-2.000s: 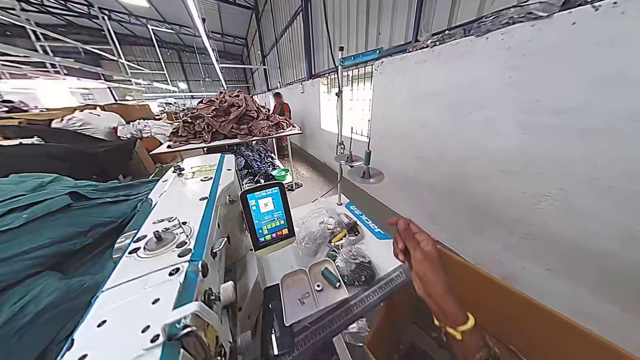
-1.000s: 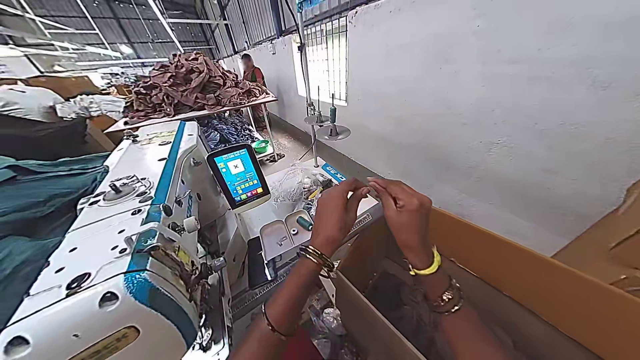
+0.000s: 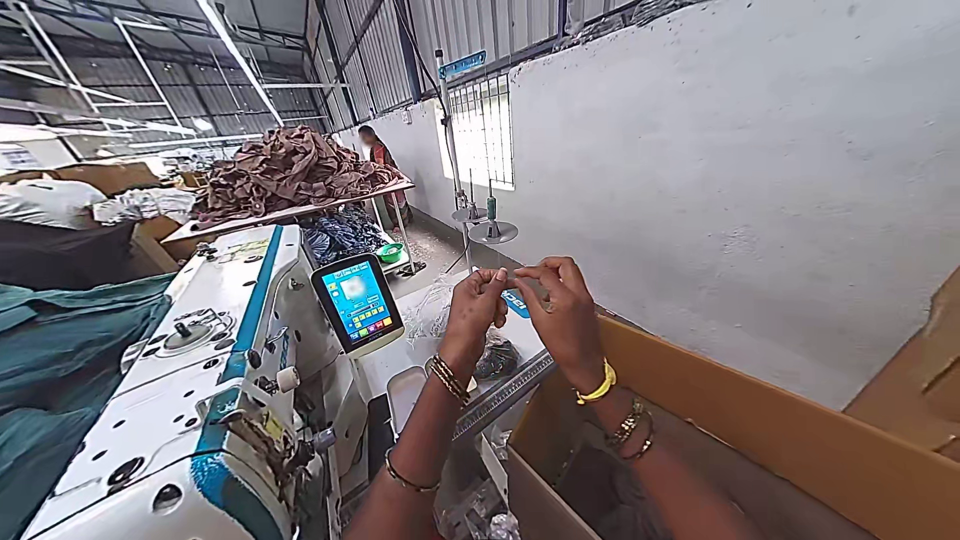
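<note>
My left hand (image 3: 478, 307) and my right hand (image 3: 556, 311) are raised in front of the thread stand, fingertips pinched and nearly meeting. Whatever lies between the fingertips is too fine to make out. Beyond them, a dark green thread cone (image 3: 491, 208) sits on a round metal spool plate (image 3: 493, 232). Below my left hand, its forearm partly covers a pale tray (image 3: 405, 396) beside a metal ruler (image 3: 504, 397). Left of my hands stands a lit touchscreen panel (image 3: 358, 302) on a white and blue industrial sewing machine (image 3: 169, 375).
An open cardboard box (image 3: 712, 397) is under my right forearm. Clear plastic bags (image 3: 435, 307) lie behind my left hand. Dark green fabric (image 3: 75, 360) drapes at the far left. Brown cloth (image 3: 292, 172) is heaped on a table, and a person (image 3: 382, 161) stands near the far wall.
Two seconds ago only my right hand was in view, raised beside the worktable. My left hand has since come in, and the two have stayed together at the fingertips since the second frame.
</note>
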